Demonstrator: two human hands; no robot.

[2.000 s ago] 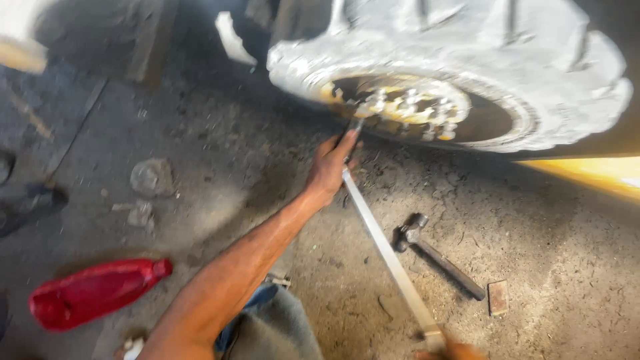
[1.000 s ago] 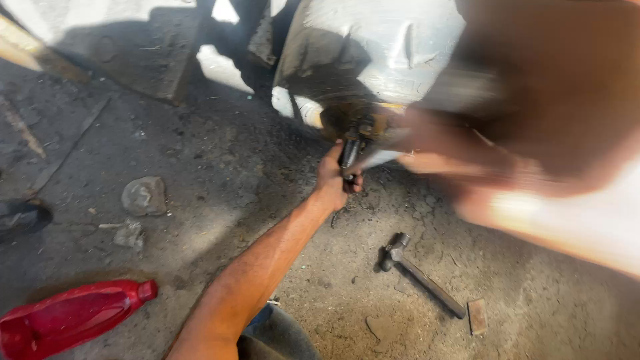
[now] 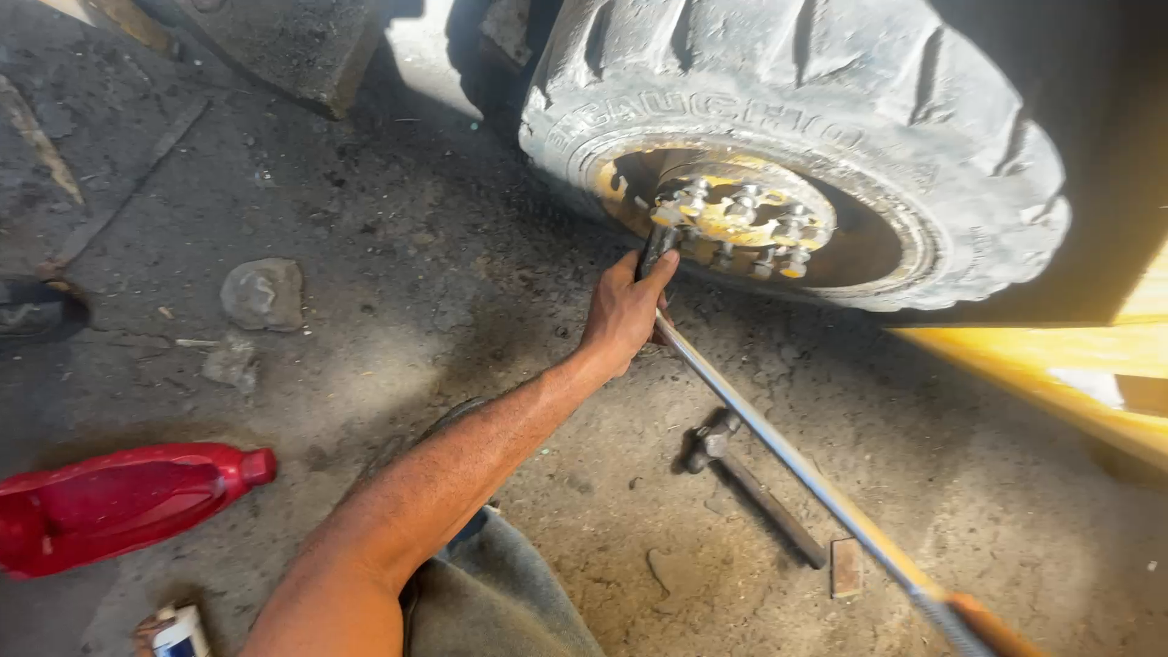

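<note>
My left hand [image 3: 630, 306] grips a dark metal socket [image 3: 659, 245] against a stud or nut on the yellow wheel hub [image 3: 753, 214]. From that hand a long metal bar [image 3: 785, 447] slopes down to the lower right. Part of my right hand [image 3: 985, 625] shows at the bar's far end, closed around it. The hub bears several studs with nuts and sits inside the big, worn, greyish rubber tire [image 3: 821, 100].
A hammer [image 3: 757, 497] lies on the ground below the bar, beside a small flat block [image 3: 846, 568]. To the left are a red plastic bottle [image 3: 128, 502], a stone [image 3: 263, 294] and a metal strip [image 3: 137, 187]. Yellow machine bodywork [image 3: 1040, 374] is at the right.
One second ago my right arm was blurred, high and close to the wheel; now the right hand is low at the bar's end. My left hand stays at the hub.
</note>
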